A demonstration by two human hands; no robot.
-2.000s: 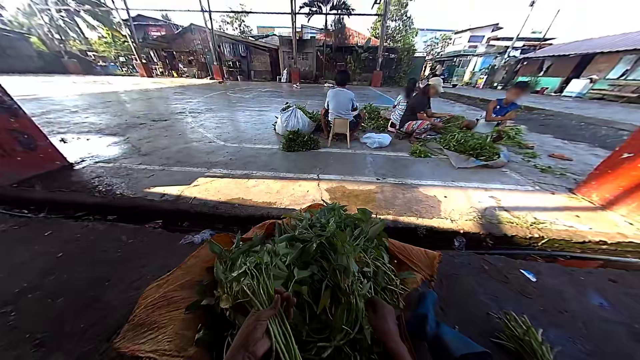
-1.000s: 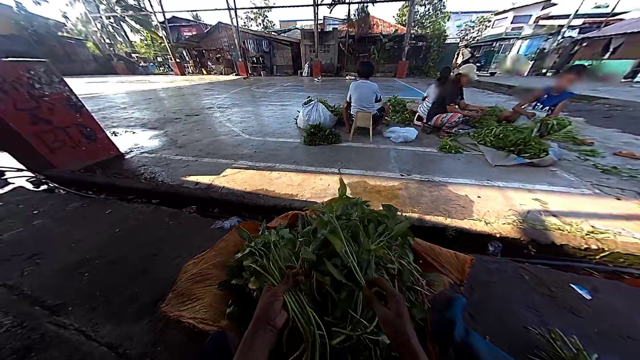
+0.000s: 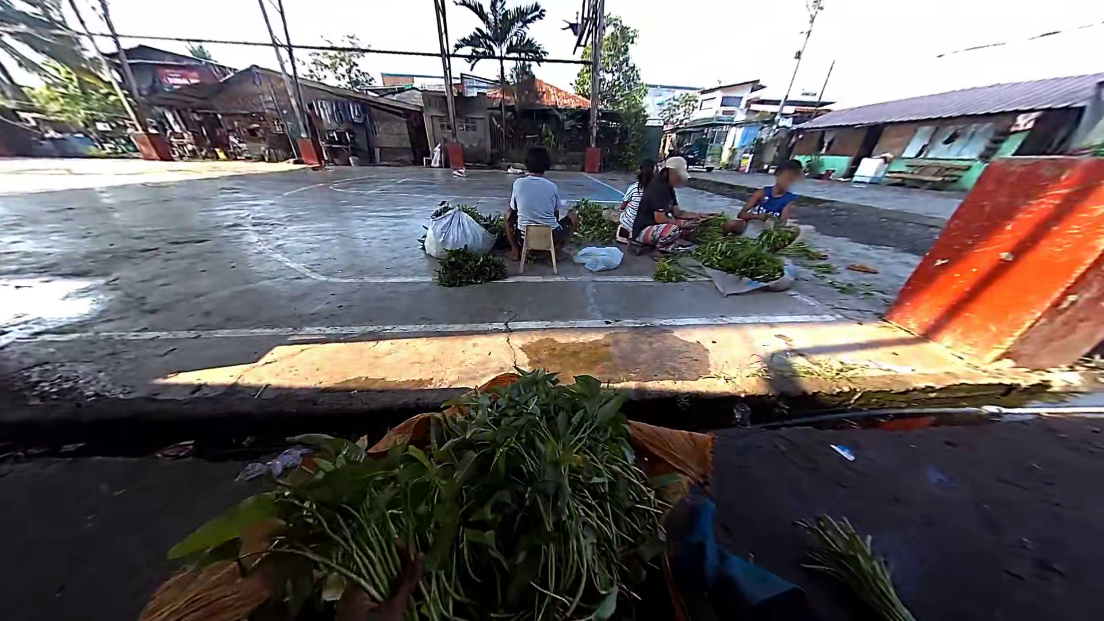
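Observation:
A large heap of long-stemmed leafy greens [image 3: 535,483] lies on an orange woven sack [image 3: 677,453] in front of me. At the lower left, a bunch of the greens [image 3: 345,517] spreads over the sack's left side. My right hand [image 3: 388,591], dark and partly cut off by the lower edge, has its fingers closed around stems of this bunch. My left hand [image 3: 259,539] is blurred and mostly covered by leaves at the bunch's left end; its grip cannot be made out. A separate bundle of stems [image 3: 854,565] lies on the dark ground at the right.
Beyond a dark gutter [image 3: 345,418] is a concrete court [image 3: 345,302]. Several people sit there among piles of greens [image 3: 742,254], one on a small stool [image 3: 539,241] beside a filled white sack [image 3: 457,233]. A red concrete block [image 3: 1000,250] stands at the right; blue cloth [image 3: 724,569] is near the heap.
Both hands have moved left from the middle of the heap, and a bunch of greens now spreads over the sack's left side. The view has turned to the right.

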